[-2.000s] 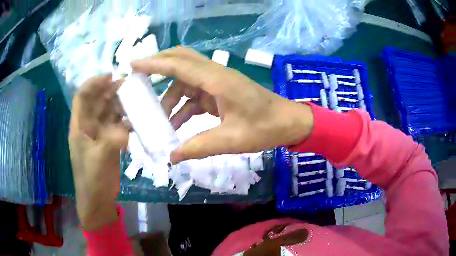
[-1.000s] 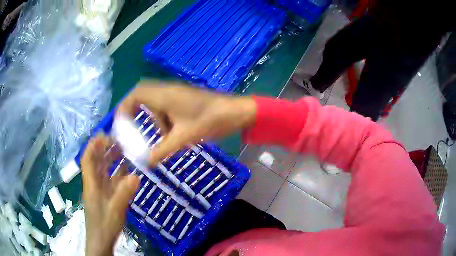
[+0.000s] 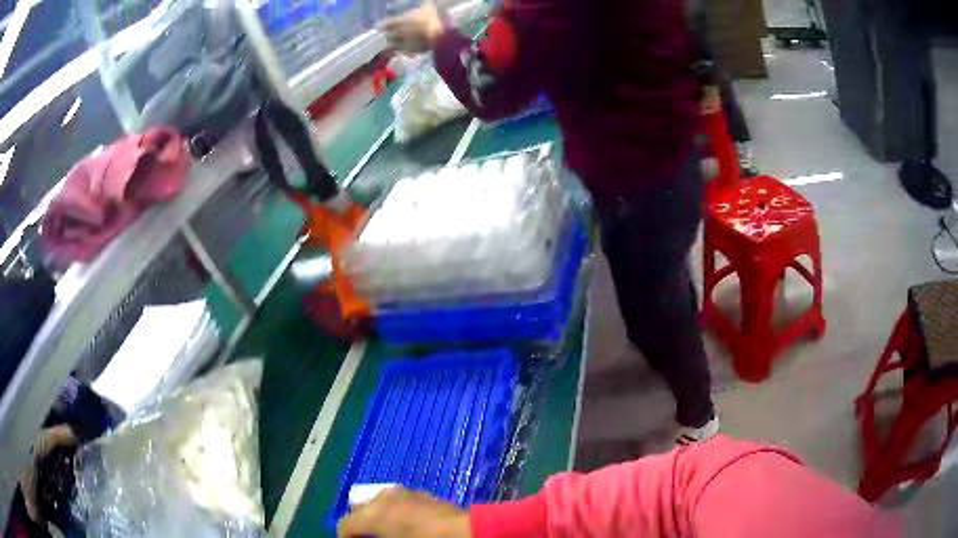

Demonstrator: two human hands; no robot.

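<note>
My right hand is at the bottom edge, cut off by it, at the near end of an empty-looking ribbed blue tray. Its fingers are around a small white piece, of which only the top end shows; the rest is hidden or out of the picture. The blue tray lies on the green bench. My left hand is out of the picture.
Stacked clear trays of white items sit on blue trays beyond. A polybag of white pieces lies left, near white sheets. A person stands at the bench's right side. Red stools are on the floor.
The view has swung right and up along the bench. The parts tray and my left hand have left the picture. My right hand is now low, at the empty blue tray.
</note>
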